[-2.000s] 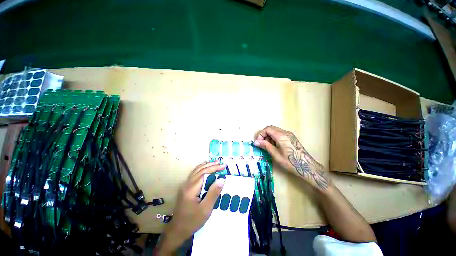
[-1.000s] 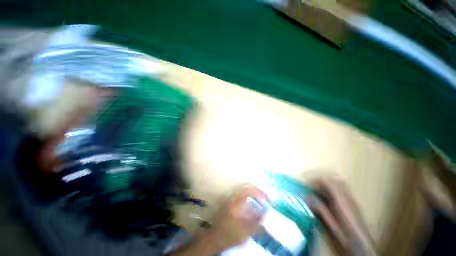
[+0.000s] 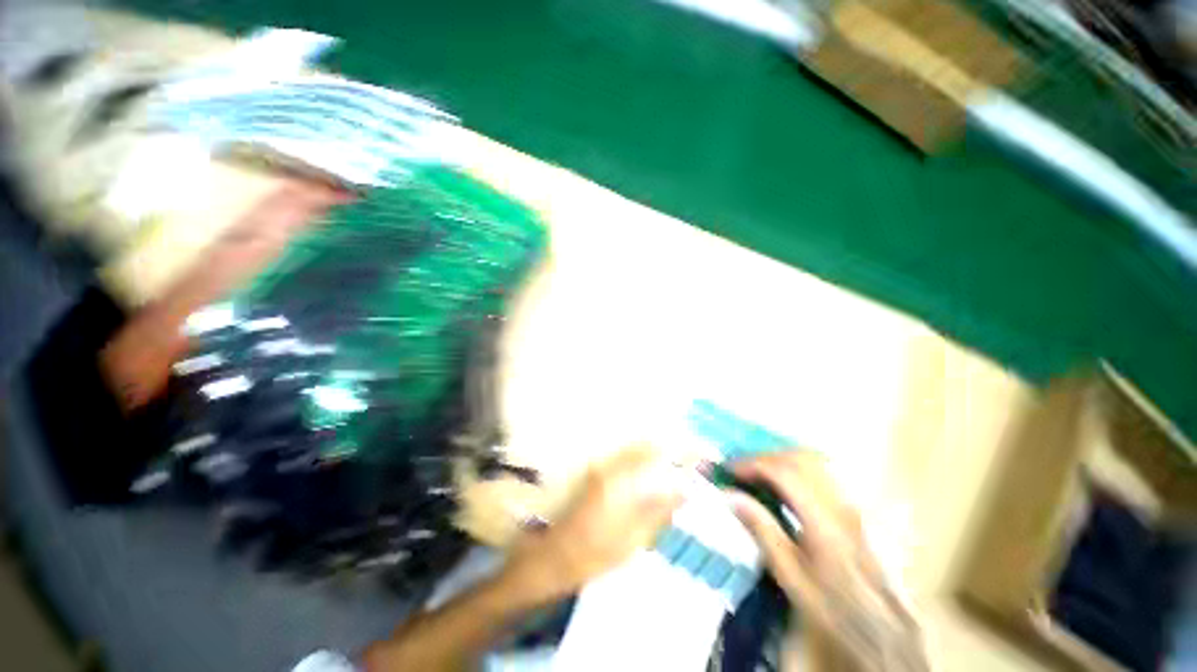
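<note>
The picture is blurred. A white sticker sheet [image 3: 614,622] with a row of dark teal ovals lies at the bottom centre. My left hand [image 3: 610,519] holds its upper left part. My right hand [image 3: 820,545] is at its upper right, fingers bent, fingertips near a small dark piece [image 3: 718,473] between the hands; whether they grip it cannot be told. A pale teal circuit board panel [image 3: 738,428] shows just beyond my fingers, partly hidden. Black cables [image 3: 748,633] hang beside the sheet, below my right hand.
A green pile of wired boards [image 3: 453,243] lies at left on a reddish-brown board [image 3: 243,263], black cables spilling forward. White sticker sheets [image 3: 309,118] are beyond it. An open carton [image 3: 1017,525] with dark contents stands at right. Another carton [image 3: 919,66] is on the green conveyor [image 3: 735,145].
The view has swung left and tilted, so the board pile sits nearer the middle and the conveyor carton shows more. My right hand's fingertips have moved from the panel's far right corner towards my left hand.
</note>
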